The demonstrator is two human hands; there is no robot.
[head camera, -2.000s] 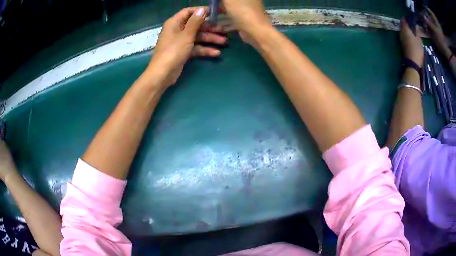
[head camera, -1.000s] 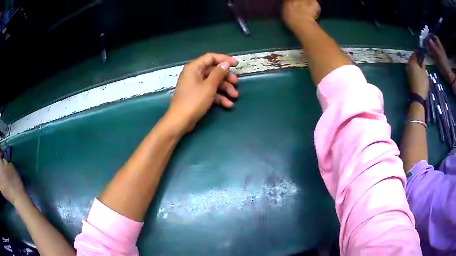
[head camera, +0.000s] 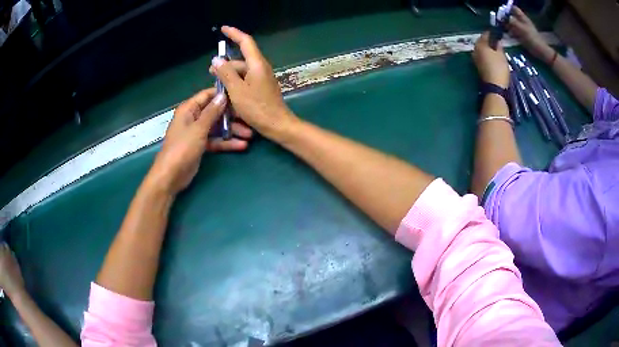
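A slim dark pen (head camera: 226, 125) with a white upper end stands roughly upright between my two hands, above the near edge of the white rail. My left hand (head camera: 193, 132) holds its lower part between thumb and fingers. My right hand (head camera: 251, 85) grips it near the top with thumb and fingers, with the index finger raised. The fingers hide part of the pen, and I cannot tell whether there is more than one.
A white, chipped rail (head camera: 360, 61) curves between the green worktable (head camera: 305, 183) and the dark green conveyor (head camera: 292, 51). At right, a person in purple holds several pens beside a batch of pens (head camera: 536, 95). Another person's arm (head camera: 27, 305) is at lower left.
My right hand has come back from over the conveyor to meet my left hand, and a pen is now between them. My left hand was empty. The view has shifted to the right.
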